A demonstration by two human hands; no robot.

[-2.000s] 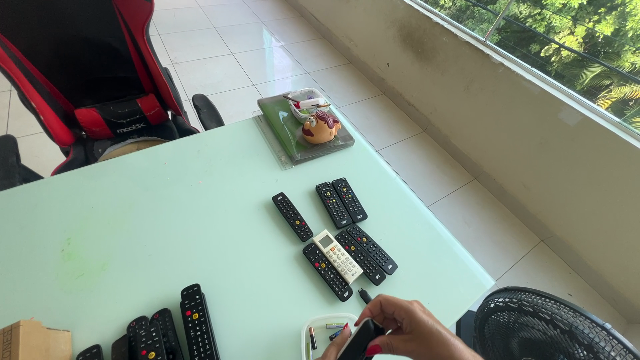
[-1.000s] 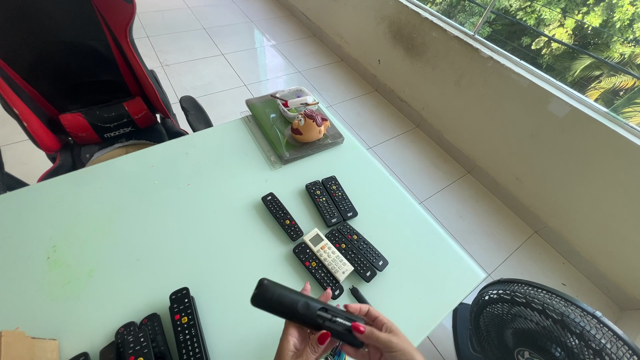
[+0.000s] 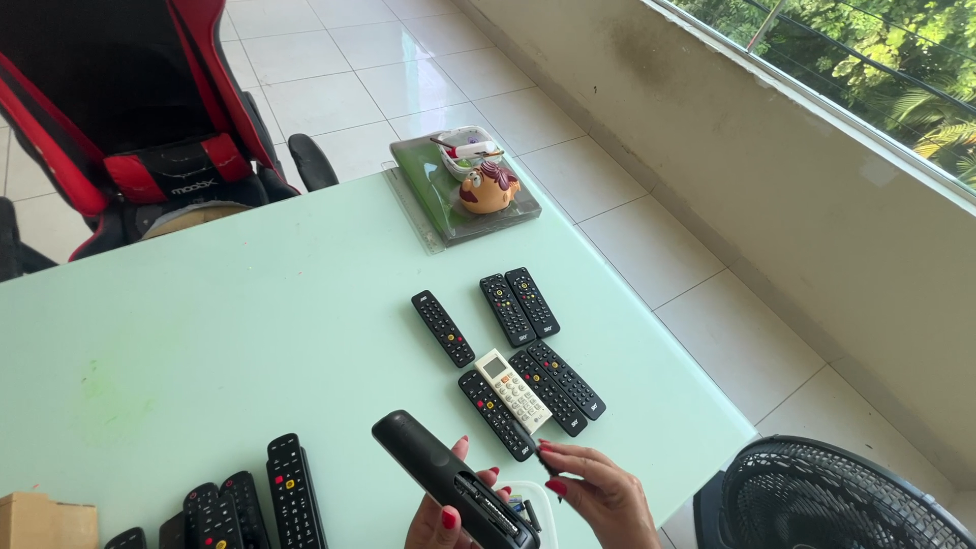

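Note:
Near the bottom centre, my left hand [image 3: 440, 518] holds a black remote control [image 3: 435, 465] with its back up. Its battery compartment is uncovered, and batteries show inside. Just to the right, my right hand [image 3: 598, 488] pinches a small dark piece [image 3: 546, 463], perhaps the battery cover, between thumb and fingers. Under and behind the held remote, a white plastic tub [image 3: 543, 499] with small items in it is partly hidden. Beyond my hands, a white remote control [image 3: 512, 390] lies among several black remote controls [image 3: 496, 415] on the glass tabletop.
More black remotes [image 3: 293, 488] lie at the lower left, beside a cardboard box [image 3: 47, 522]. A green book or case [image 3: 427, 187] at the far corner bears a cartoon-head figure [image 3: 489, 188] and a small tub. A red-black chair [image 3: 179, 171] and a black fan [image 3: 846, 496] stand by the table.
The remote in my left hand has been raised from low over the tub and now shows an uncovered battery compartment. My right hand has moved off it to the right, with the small dark piece.

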